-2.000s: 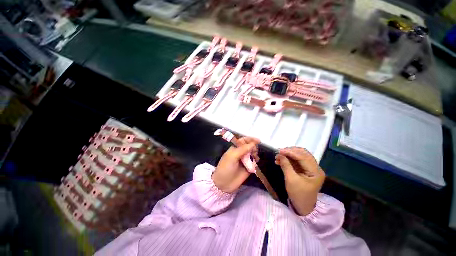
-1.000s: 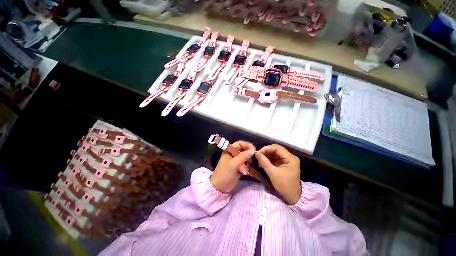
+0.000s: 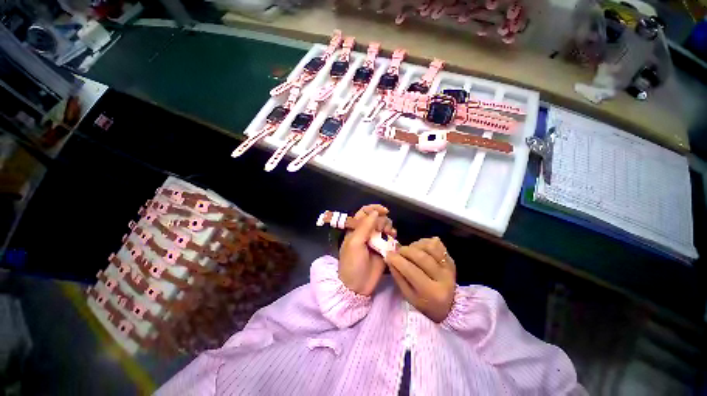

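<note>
My left hand (image 3: 364,251) holds a brown-strap smartwatch (image 3: 382,244), its whitish-pink case back showing and the buckle end of the strap sticking out to the left. My right hand (image 3: 425,277) has its fingertips on the lower edge of the case. The free strap end is hidden by my hands. Beyond them, the white blister tray (image 3: 380,166) holds several pink-strap smartwatches (image 3: 331,128), some piled at its right. Another brown-strap smartwatch (image 3: 432,140) lies back up across the tray's pockets.
A record sheet (image 3: 620,182) on a blue clipboard with a metal clip (image 3: 540,145) lies right of the tray. A stack of loaded trays with brown straps (image 3: 167,255) stands low at left. Behind are pink straps (image 3: 457,11) and a clear bag (image 3: 620,54).
My right hand has moved left from apart to touching the watch. The case back has turned into clearer view between my hands. The camera view has shifted slightly.
</note>
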